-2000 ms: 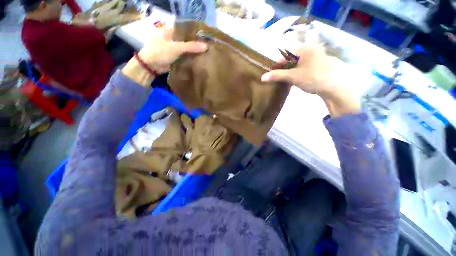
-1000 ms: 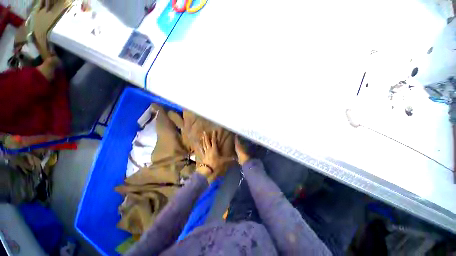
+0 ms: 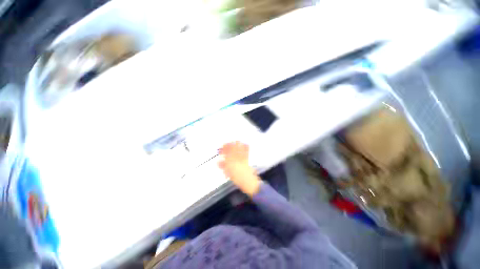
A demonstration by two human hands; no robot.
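The frame is strongly blurred. My right hand (image 3: 238, 162) is over the front part of the white machine table (image 3: 121, 210), with its fingers somewhat apart and nothing visible in it. A thin dark line on the table runs near its fingertips. My left hand is not in view. A black rectangle, apparently the phone (image 3: 261, 118), lies beyond my right hand. A heap of brown cloth pieces (image 3: 389, 147) is low at the right, past the table edge.
A white bin (image 3: 32, 92) with brown and dark pieces is at the upper left. A blue patch (image 3: 48, 231) with a blurred red-orange thing on it is at the left. The long machine head (image 3: 226, 73) crosses the table. More brown cloth (image 3: 266, 13) is at the top.
The view has swung right, away from the blue tub. My right hand has left the brown cloth in the tub and is now at the table. My left hand has gone out of view.
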